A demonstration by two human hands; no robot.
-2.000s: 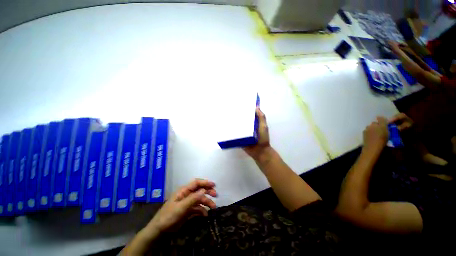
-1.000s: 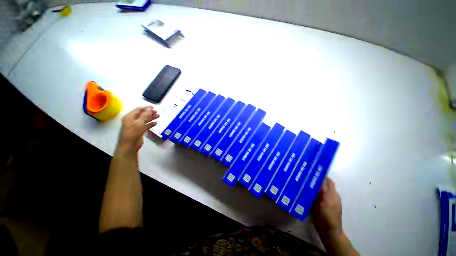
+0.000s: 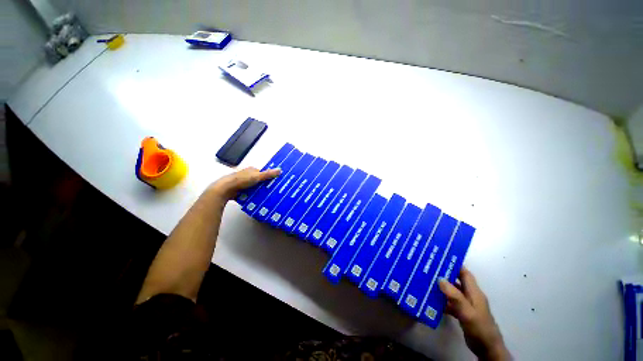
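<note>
A row of closed blue boxes [image 3: 356, 218] stands side by side on the white table, blue spines up, with white lettering and a small square code near the lower end of each. The boxes at the right part of the row sit nearer to me than those at the left. My left hand [image 3: 247, 182] is pressed against the left end of the row, its fingers over the end box. My right hand [image 3: 469, 307] holds the right end of the row, thumb on top of the last box. Both palms are partly hidden.
A black flat block [image 3: 242, 142] lies left of the row. A yellow and orange tape roll [image 3: 163, 169] is farther left. A folded white carton [image 3: 247, 76] and a blue-and-white box [image 3: 209, 39] lie behind. Part of a blue box [image 3: 632, 317] shows at the right edge.
My left hand has moved right onto the left end of the row, where the white side face is now covered. My right thumb has come over the last box. The view has shifted slightly.
</note>
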